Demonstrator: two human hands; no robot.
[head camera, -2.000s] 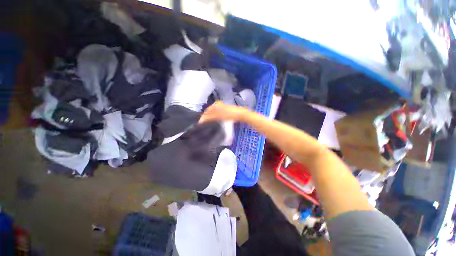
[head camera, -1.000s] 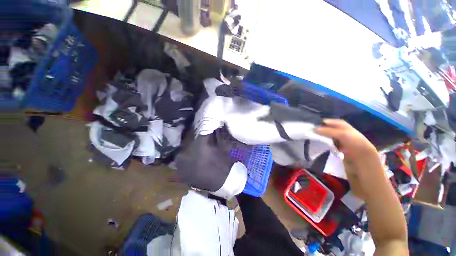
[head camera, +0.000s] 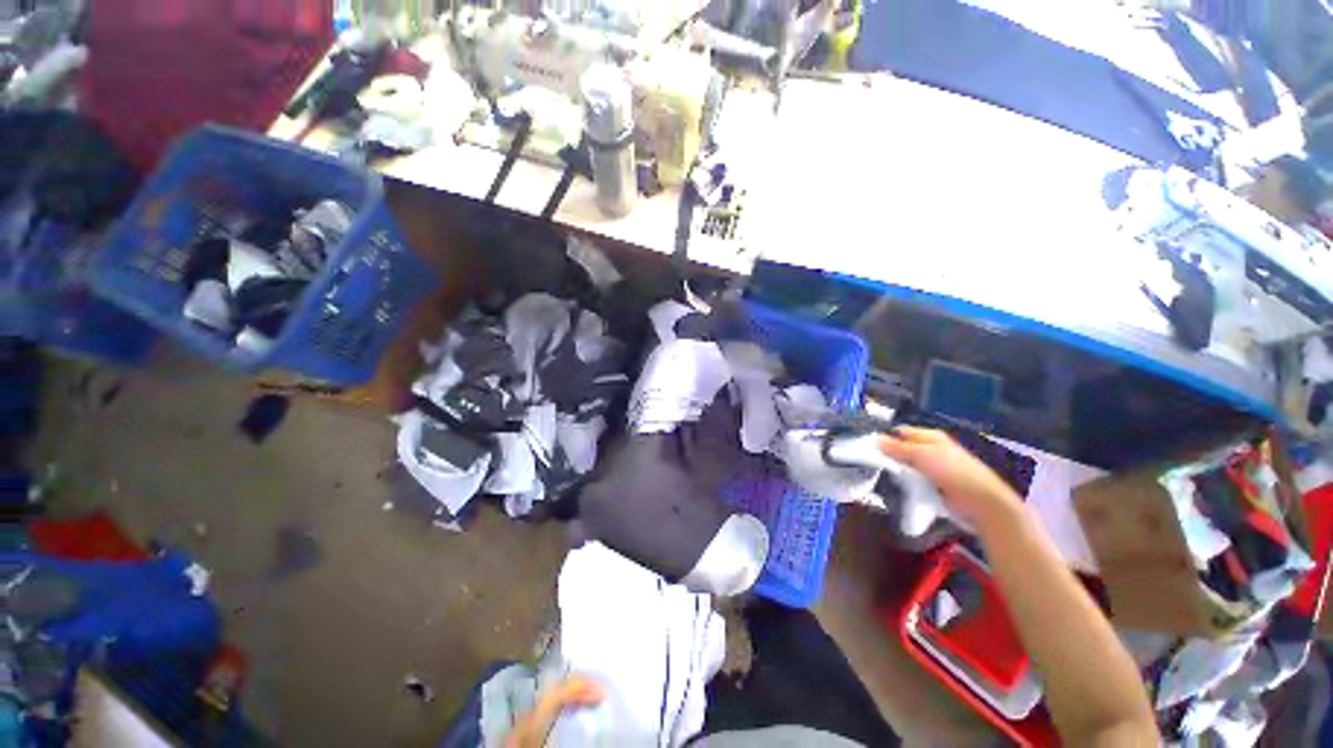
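Observation:
My right hand (head camera: 924, 460) is at the right centre, holding a crumpled white and grey cloth piece (head camera: 845, 465) over the right part of a blue crate (head camera: 807, 544). My left hand (head camera: 556, 707) is at the bottom edge, partly cut off, beside white panels with thin black lines (head camera: 632, 628); whether it grips them cannot be told. Grey and white cut pieces (head camera: 654, 504) lie over the crate's left side.
A heap of grey and white cloth (head camera: 512, 402) lies on the floor. A second blue crate (head camera: 344, 329) stands at the left. A red tub (head camera: 972, 628) and cardboard box (head camera: 1148, 548) are at the right. A white table (head camera: 936, 176) spans the back.
My right hand has moved left and down over the crate, and its cloth is now bunched instead of stretched out. My left hand has come into view at the bottom.

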